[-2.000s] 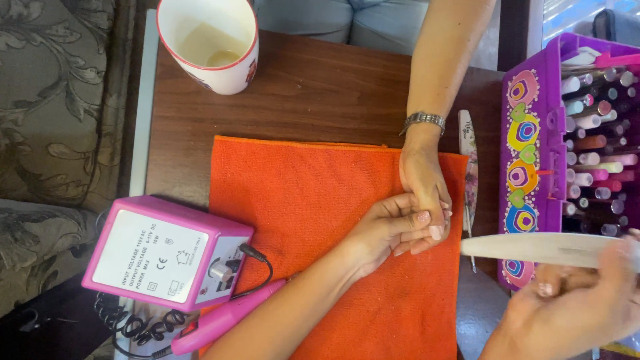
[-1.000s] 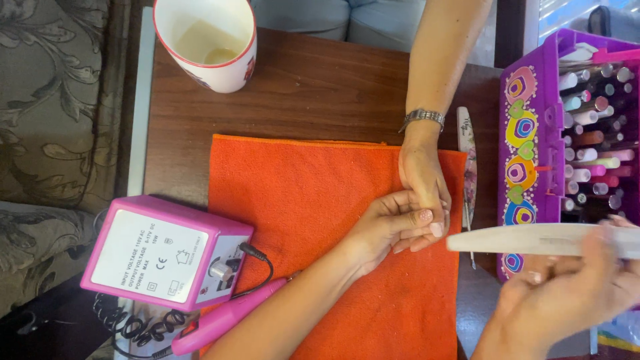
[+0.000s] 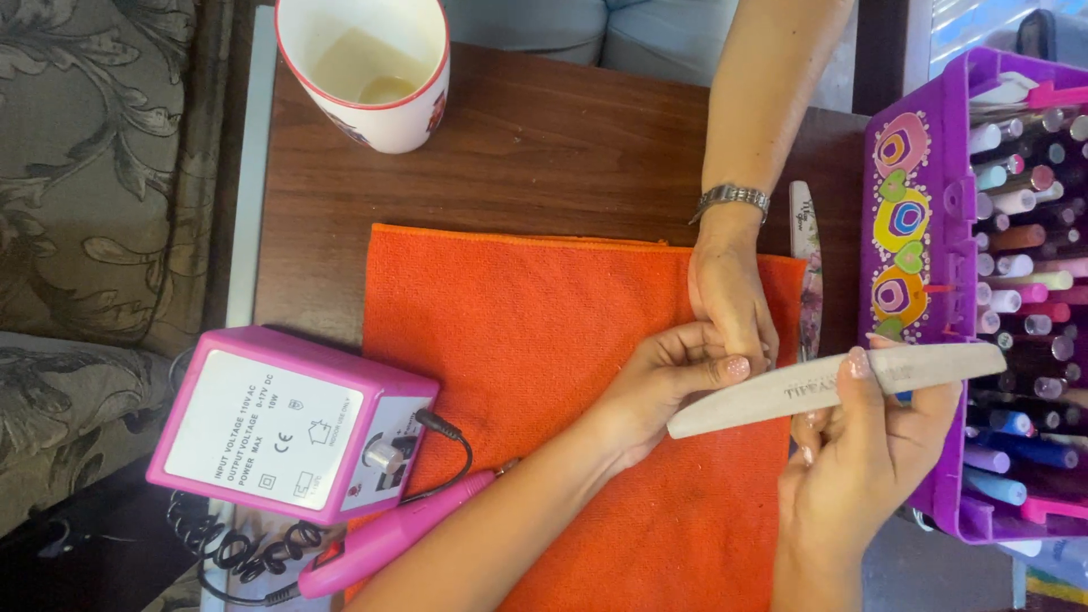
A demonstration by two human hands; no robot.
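My left hand holds the fingers of another person's hand over an orange towel. That person's arm comes in from the top and wears a metal watch. In my right hand is a pale nail file, pinched between thumb and fingers. The file's left end lies over my left hand's fingers and partly hides the other person's fingertips; whether it touches them I cannot tell. A second nail file, with a floral print, lies on the table beside the towel's right edge.
A pink electric nail drill's control box sits at the lower left, its pink handpiece beside my left forearm. A white mug with a red rim stands at the upper left of the wooden table. A purple case of nail polish bottles is at right.
My right hand has turned and moved the file left, so its end now overlaps my left hand. My left hand keeps hold of the other person's fingers.
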